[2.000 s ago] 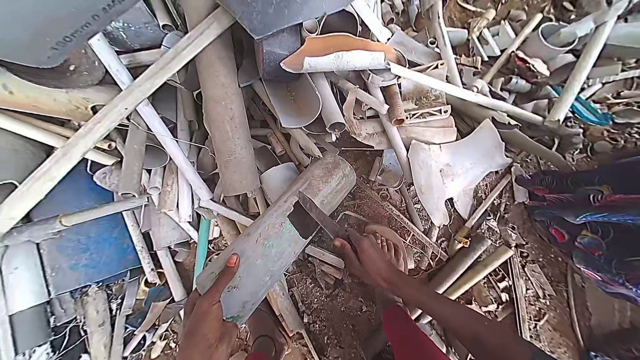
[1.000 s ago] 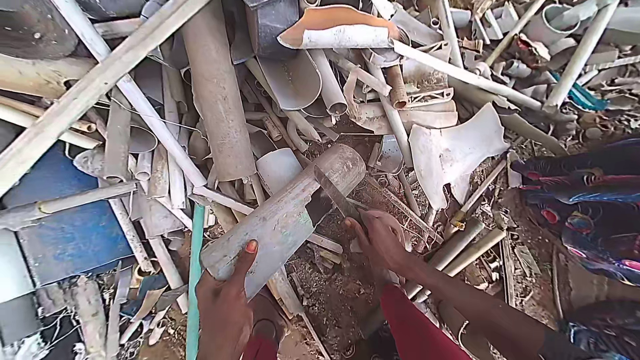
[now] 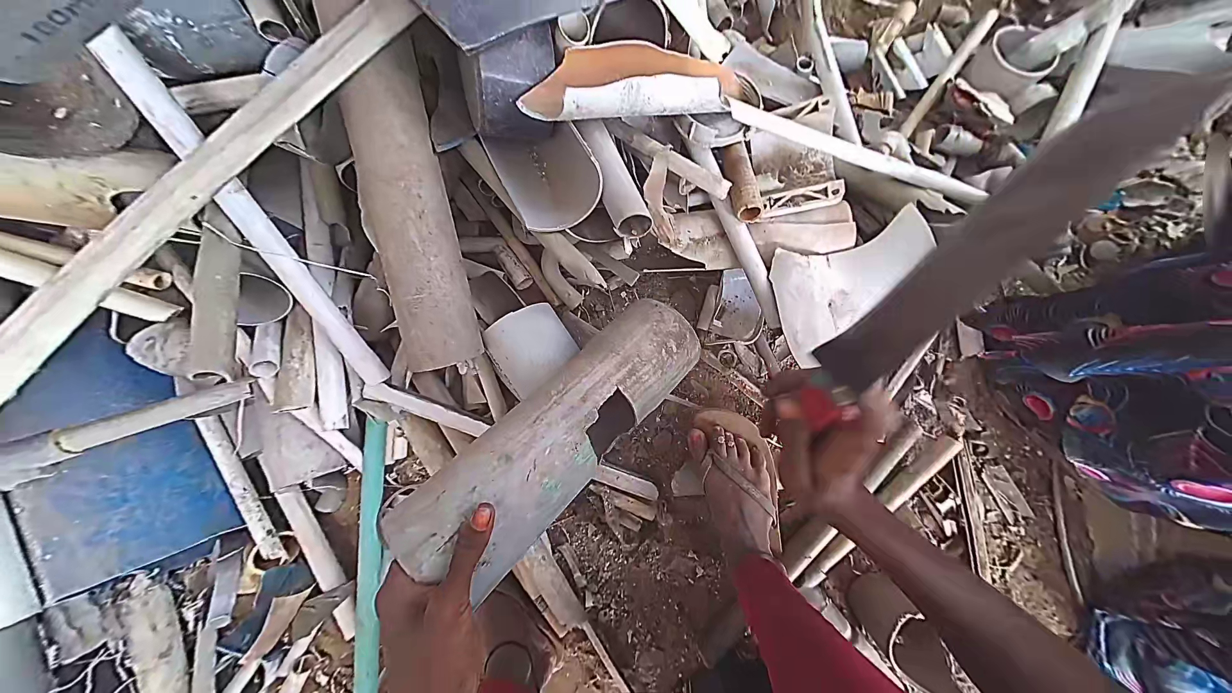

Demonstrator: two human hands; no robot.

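Note:
My left hand grips the near end of a wide grey plastic pipe, thumb on top. The pipe lies slanted, its far end pointing up and to the right, and a piece is broken out of its right side. To the right of the pipe, my right hand is closed around the handle of a machete. The blade is raised toward the upper right, apart from the pipe and blurred. Part of the handle is hidden by the fingers.
Broken pipes and plastic scraps lie all around, among them a curved white piece, a long grey pipe and a green pipe. My sandalled foot stands between the hands. Patterned cloth is at the right.
The machete's blade was at the broken-out part of the pipe in both earlier frames; now it is lifted off to the upper right. My left hand still holds the pipe.

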